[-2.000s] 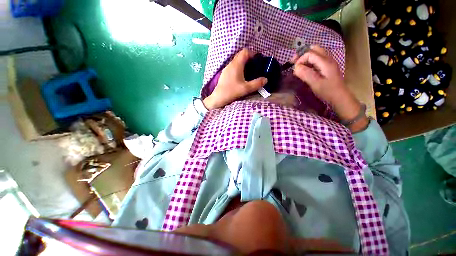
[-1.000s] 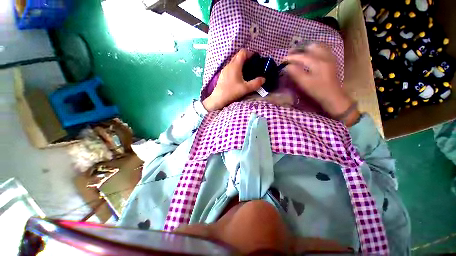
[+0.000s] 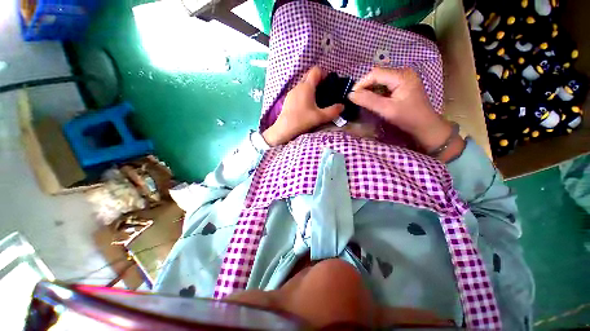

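Observation:
My left hand (image 3: pixel 296 111) grips a small black plush toy (image 3: pixel 331 90) over my lap, thumb below and fingers above it. A thin pale line shows on the toy's right part. A small white label (image 3: pixel 340 121) sticks out at its lower edge. My right hand (image 3: pixel 394 100) is at the toy's right edge, thumb and forefinger tips together against it. Whether these fingertips pinch the fabric, a needle or thread cannot be seen.
A checked purple-and-white apron (image 3: pixel 401 169) covers my lap. A large carton (image 3: pixel 458 84) with heaped penguin toys (image 3: pixel 543 90) stands at the right. At the left are a blue stool (image 3: pixel 107 137), an open carton with pale scraps (image 3: pixel 116 197) and a blue crate (image 3: pixel 52 18).
My right hand was away to the right of the toy, then blurred in motion; now its fingertips are at the toy's edge. My left hand still holds the toy in about the same place.

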